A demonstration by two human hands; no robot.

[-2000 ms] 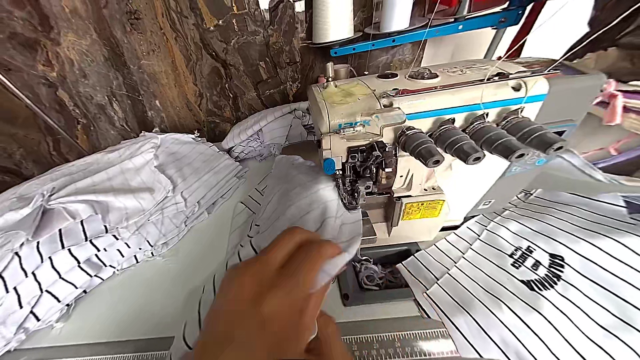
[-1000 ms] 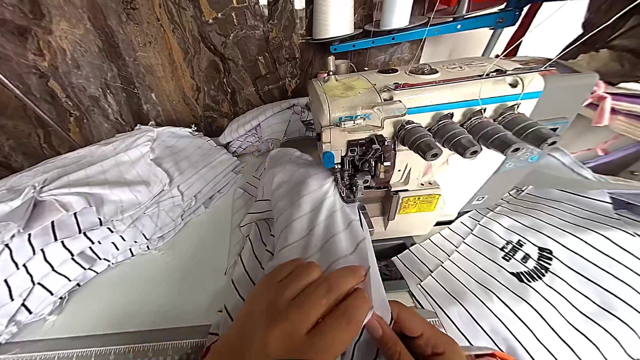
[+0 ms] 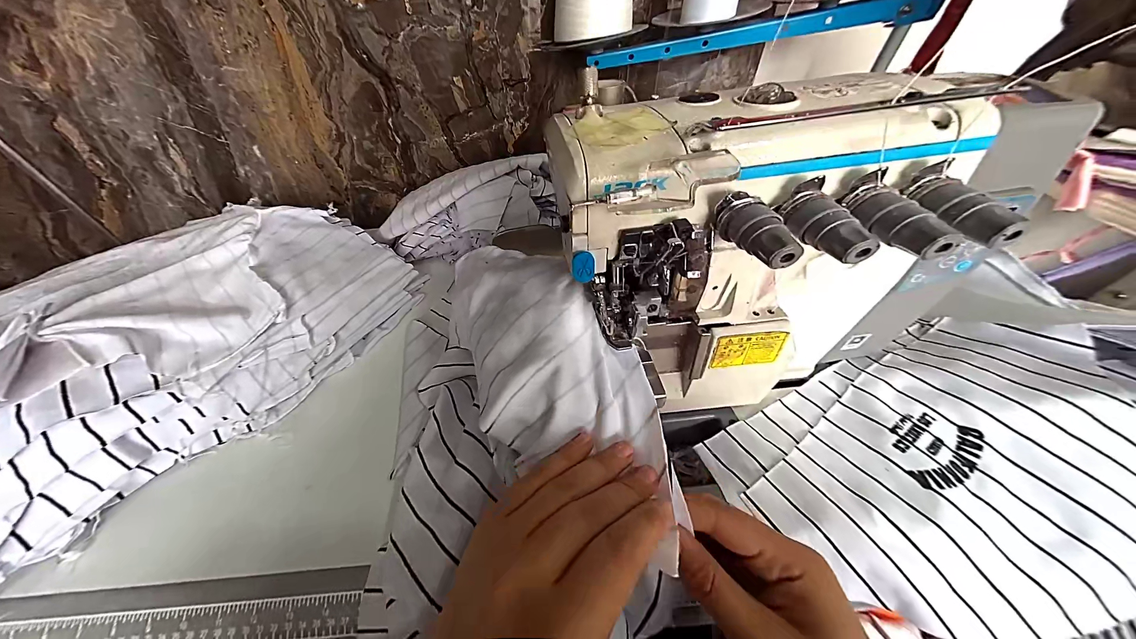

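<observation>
White fabric with dark stripes lies at the presser foot of a Jack overlock sewing machine, its edge running from the foot toward me. My left hand rests with its fingers together on top of this fabric, beside the edge. Just right of it, my right hand pinches the fabric's edge between thumb and fingers. The part of the fabric under my left hand is hidden.
A pile of striped fabric pieces lies left on the pale table. Striped fabric with a black print spreads at the right. A metal ruler runs along the front edge. Thread cones stand behind the machine.
Two seconds ago one hand was raised over the fabric in front of the machine; now my left hand lies on the fabric and my right hand pinches its edge. Since one second ago little has changed.
</observation>
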